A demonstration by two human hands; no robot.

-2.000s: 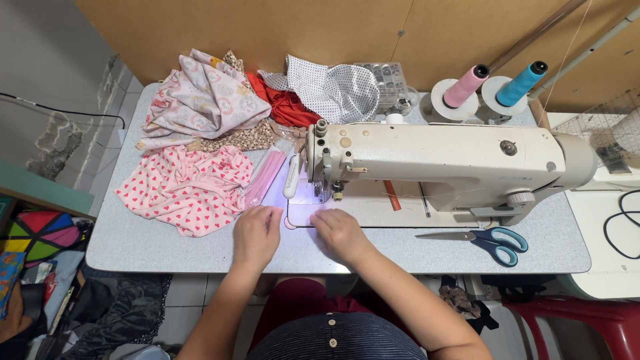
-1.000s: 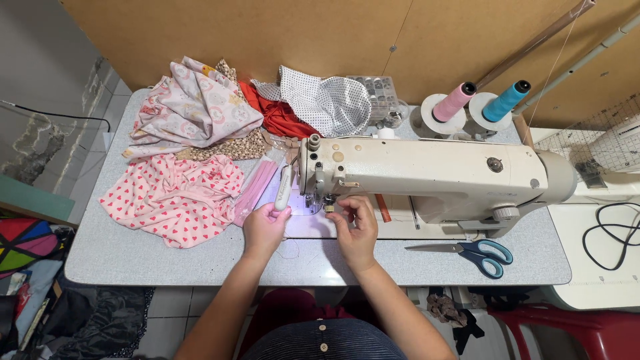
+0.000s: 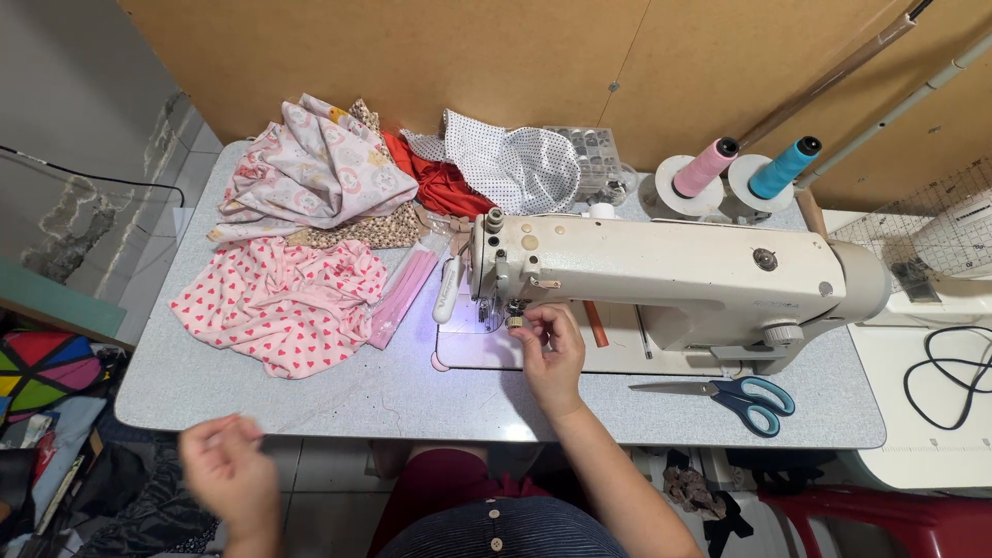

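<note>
A white industrial sewing machine [image 3: 666, 256] stands on the speckled grey table [image 3: 310, 411]. My right hand [image 3: 552, 353] is at its needle end, thumb and fingertips beside the knurled tension knob [image 3: 514, 322]; whether they grip it cannot be told. My left hand [image 3: 232, 465], slightly blurred, is off the table's front left edge, fingers curled, with no object visible in it. A white clip-on lamp [image 3: 447, 291] lights the needle area. Left of it lie a pink zipper pack in clear plastic [image 3: 403, 298] and pink fabric with red hearts [image 3: 287, 310].
Blue-handled scissors [image 3: 748, 399] lie at the front right. Pink [image 3: 704, 167] and blue thread cones [image 3: 783, 167] stand behind the machine. Printed fabric [image 3: 325, 170], red satin [image 3: 442, 182], dotted fabric [image 3: 511, 167] and a clear compartment box [image 3: 593, 159] lie at the back. A red stool [image 3: 876, 519] is at lower right.
My left hand has moved from the lamp, where it was a second ago, down and left past the table's front edge. My right hand remains by the machine's needle end.
</note>
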